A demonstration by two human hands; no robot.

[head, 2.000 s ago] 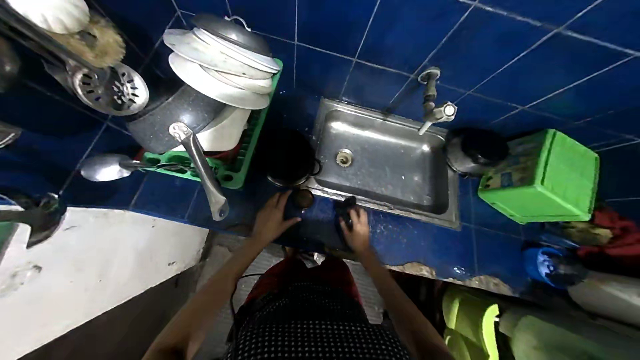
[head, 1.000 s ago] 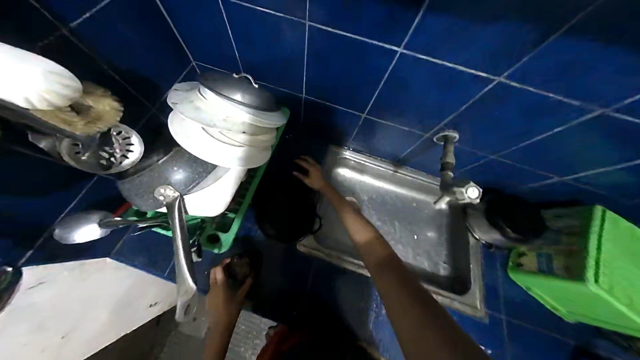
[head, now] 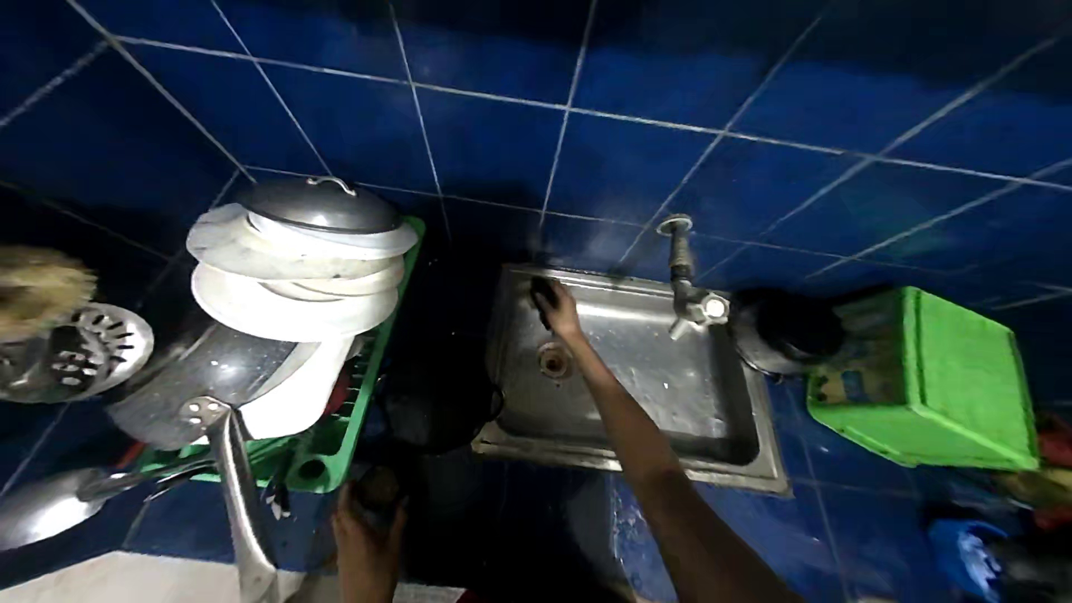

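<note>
My right hand (head: 559,311) reaches into the back left corner of the stainless steel sink (head: 653,360), its fingers closed around a small dark object (head: 543,301) that I cannot identify. The drain (head: 554,360) lies just below that hand. My left hand (head: 368,528) is low at the left, its fingers around a dark round object (head: 378,487) that looks like a small cup or jar. Between the hands, left of the sink, stands a black pot (head: 440,402) with a side handle, partly lost in shadow.
A green dish rack (head: 368,394) holds stacked white plates (head: 293,301), a lid (head: 322,205) and a saucepan (head: 201,377) whose handle juts forward. A faucet (head: 691,293) overhangs the sink. To its right are a dark pot (head: 783,331) and a green plastic container (head: 963,377).
My right hand has moved from the counter's front edge to beyond the black pot, then right into the sink's back left corner. My left hand has shifted left with the round object.
</note>
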